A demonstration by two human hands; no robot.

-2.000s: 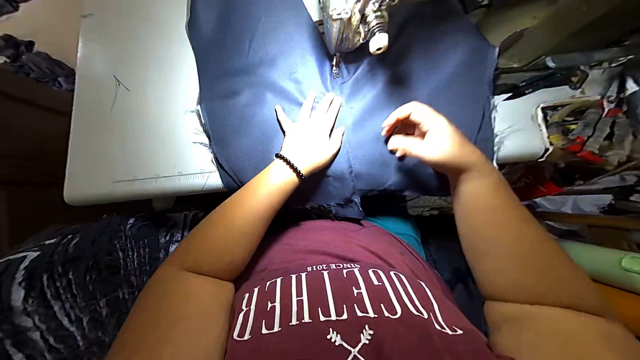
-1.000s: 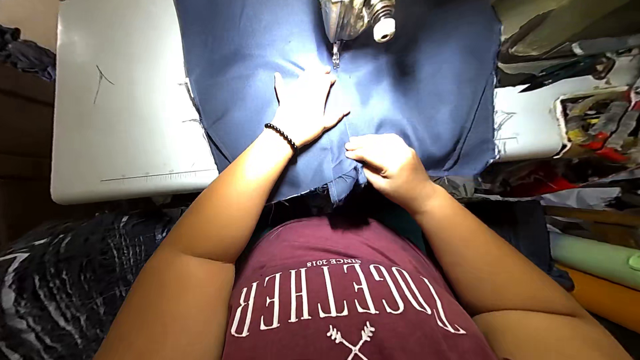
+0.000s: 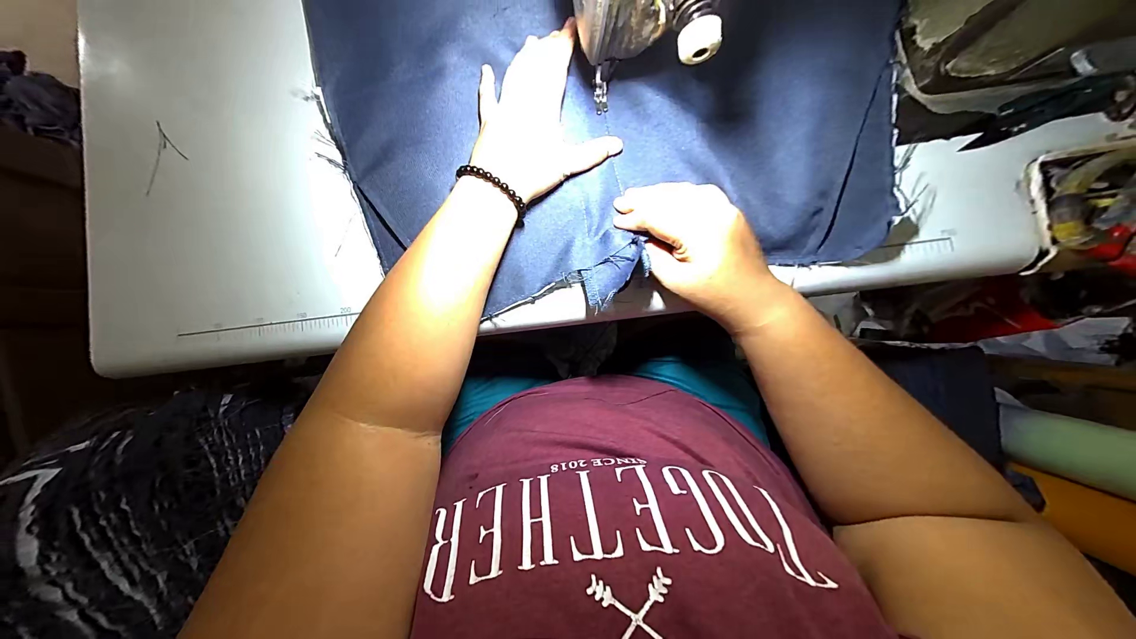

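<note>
Dark blue fabric (image 3: 763, 115) with frayed edges lies on a white sewing machine table (image 3: 213, 222). Over its upper middle hangs the sewing machine head (image 3: 621, 27), and the presser foot (image 3: 601, 93) stands on or just above the cloth beside a seam line. My left hand (image 3: 537, 124), a dark beaded bracelet at the wrist, rests flat with fingers spread on the fabric, left of the presser foot. My right hand (image 3: 692, 235) pinches the fabric near its front edge, at the lower end of the seam. The right fingertips are partly hidden by the cloth and hand.
A ruler scale (image 3: 266, 324) is printed along the table's front edge. Loose threads (image 3: 162, 151) lie on its left part. At the right is a tray (image 3: 1065, 204) with small items, and cloth scraps lie beyond. Dark patterned fabric (image 3: 124, 515) hangs at the lower left.
My right hand, held open above the cloth two seconds ago, has moved left and taken hold of the fabric near its front edge. My left hand has moved up alongside the presser foot.
</note>
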